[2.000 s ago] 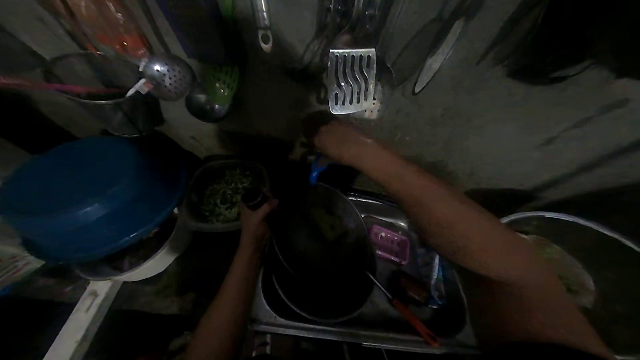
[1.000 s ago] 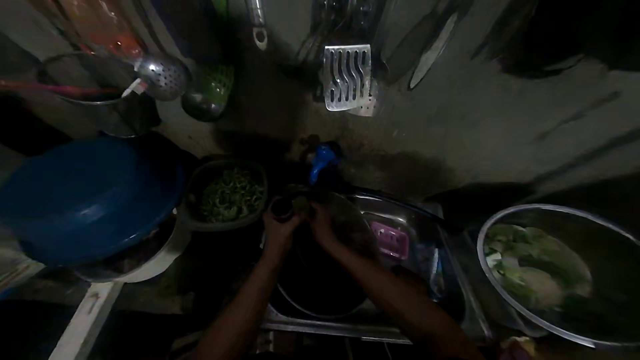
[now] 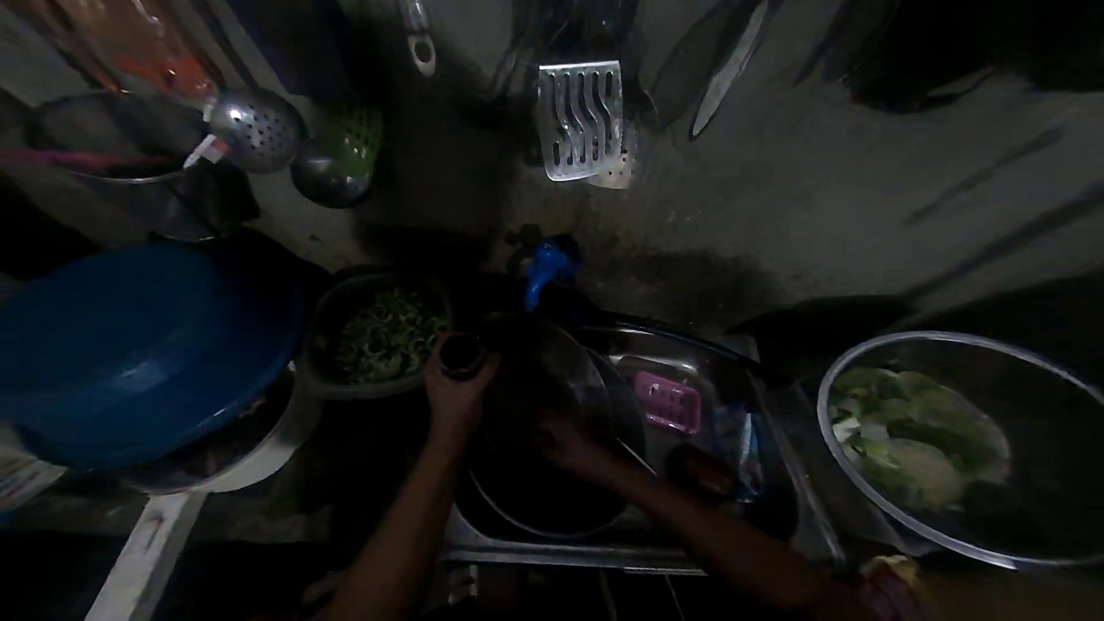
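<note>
My left hand [image 3: 457,388] is closed around a dark, round-ended handle [image 3: 462,354] at the left edge of a dark pan [image 3: 535,388]. The pan is tilted over the metal sink [image 3: 690,345], with another round metal vessel [image 3: 552,528] beneath it. Inside the pan, my right hand [image 3: 561,440] has its fingers bent against the dark inner surface; shadow hides whether it holds anything. A blue tap [image 3: 548,272] is on the wall just behind the pan. To the left of my left hand is a container of chopped greens [image 3: 392,336].
A pink soap dish [image 3: 668,403] and a blue-white packet [image 3: 749,457] lie in the sink's right part. At right stands a large rimmed bowl [image 3: 871,509] with leafy vegetables. A blue basin [image 3: 147,345] covers a pot at left. A slotted turner [image 3: 582,121] and skimmer [image 3: 257,129] hang above.
My right hand was at the blue tap two seconds ago, then near the handle beside my left hand; now it is lower, inside the pan. My left hand has stayed at the handle.
</note>
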